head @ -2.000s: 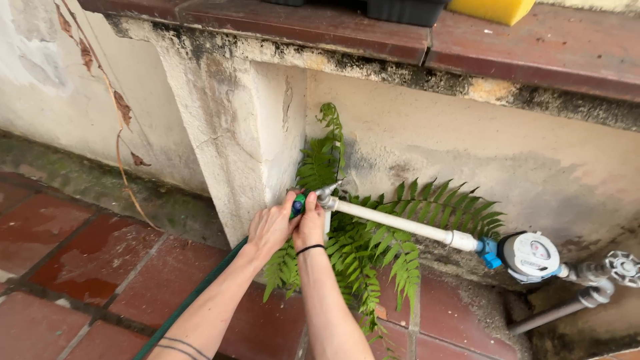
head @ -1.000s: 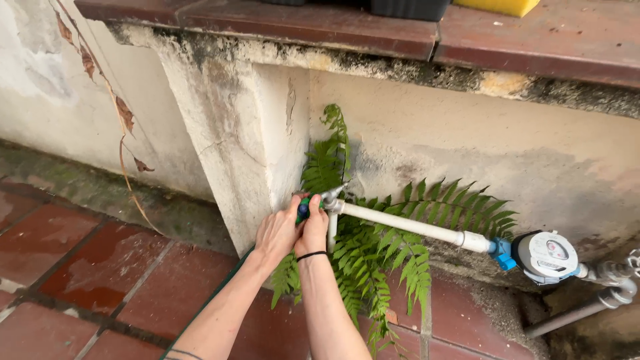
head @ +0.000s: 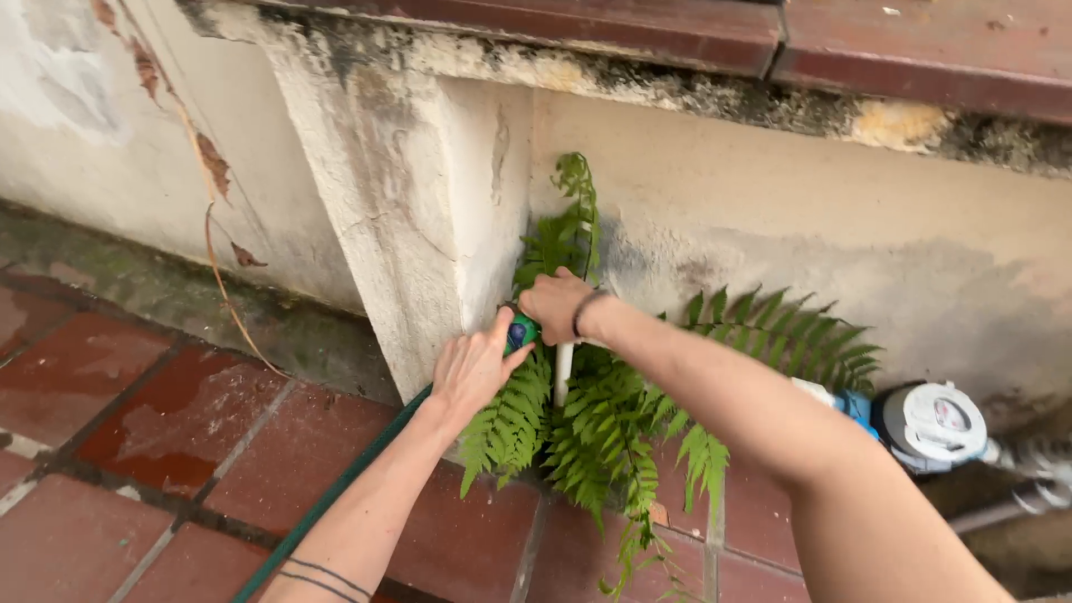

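Observation:
My left hand (head: pixel 476 368) grips a green and blue hose connector (head: pixel 521 332) beside the white pillar. A dark green garden hose (head: pixel 335 490) trails from under my left wrist to the bottom edge. Just right of the connector, my right hand (head: pixel 554 303) is curled over the spot where a metal tap showed earlier; the tap is hidden under it, so what its fingers hold cannot be made out. A white plastic pipe (head: pixel 564 373) runs down below that hand, among the fronds of a green fern (head: pixel 611 427).
A water meter (head: pixel 934 425) with a blue fitting (head: pixel 858 410) sits on the pipe at right. A tiled ledge (head: pixel 653 33) overhangs the hands. The plastered pillar (head: pixel 394 209) stands close at left, and a dry vine (head: pixel 219 276) hangs by the wall. Red floor tiles (head: pixel 301 452) look partly wet.
My right hand has moved up from beside the connector to over the tap, its forearm now slanting across the horizontal pipe. My left hand stays at the connector.

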